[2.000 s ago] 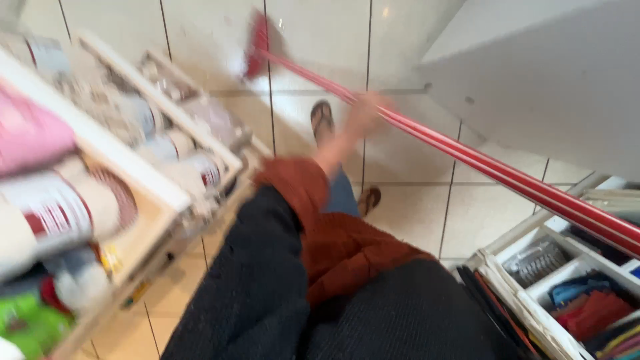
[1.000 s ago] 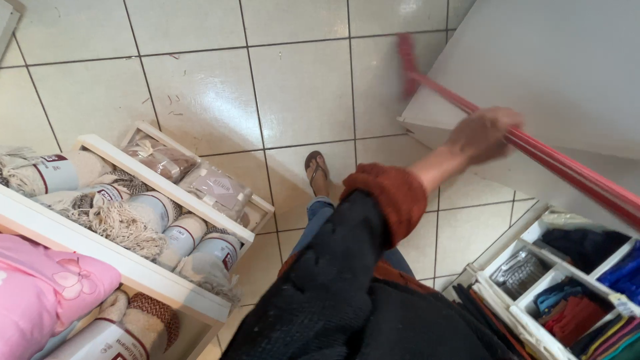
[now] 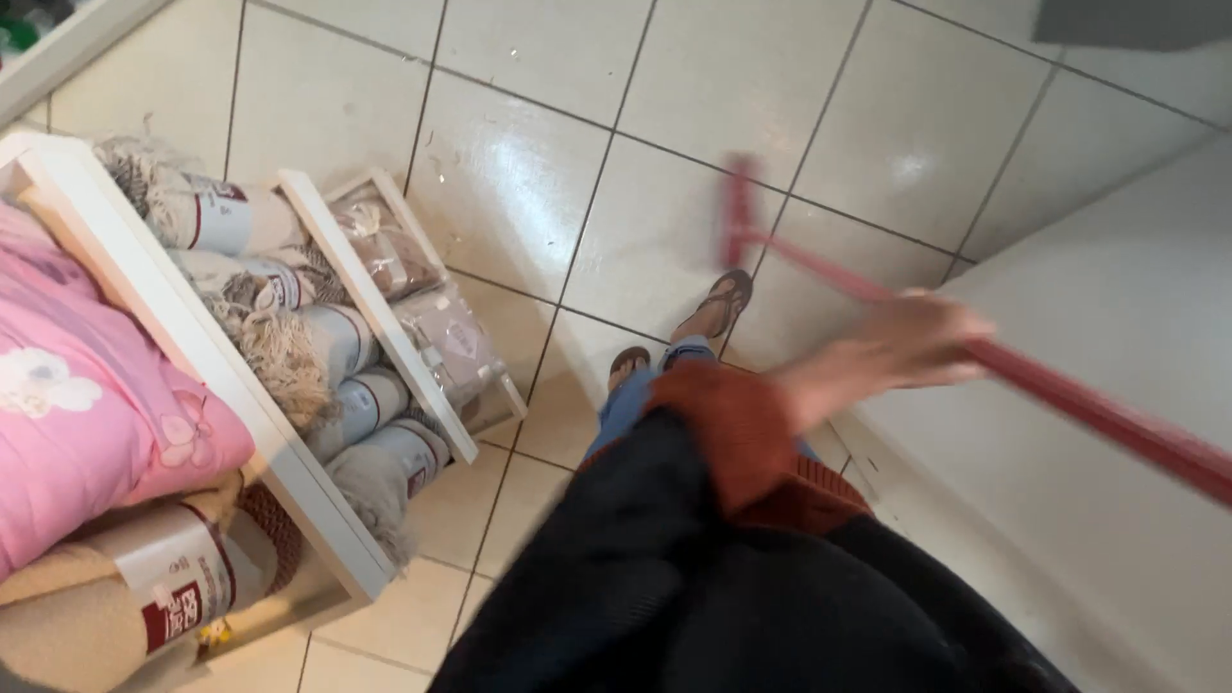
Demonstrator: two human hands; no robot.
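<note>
My left hand (image 3: 924, 337) is closed around the red handle (image 3: 1088, 404) of a broom, reaching across in a black sleeve with a rust-coloured cuff. The blurred red broom head (image 3: 737, 212) is low over the tiled floor, just beyond my sandalled foot (image 3: 722, 303). From there the handle runs past my hand and out at the right edge. My right hand is outside the view. Small bits of debris (image 3: 442, 178) lie on the tiles to the left of the broom head.
At left, tiered white shelves (image 3: 221, 356) hold rolled, fringed throws (image 3: 346, 409), packaged textiles (image 3: 448, 342) and pink floral bedding (image 3: 106, 404). A smooth pale panel (image 3: 1088, 289) stands close on the right. A grey edge (image 3: 1126, 24) shows at upper right.
The broom head, over by the pale panel a second ago, is now away from it, close to my feet. My left hand stays on the handle. The view has shifted.
</note>
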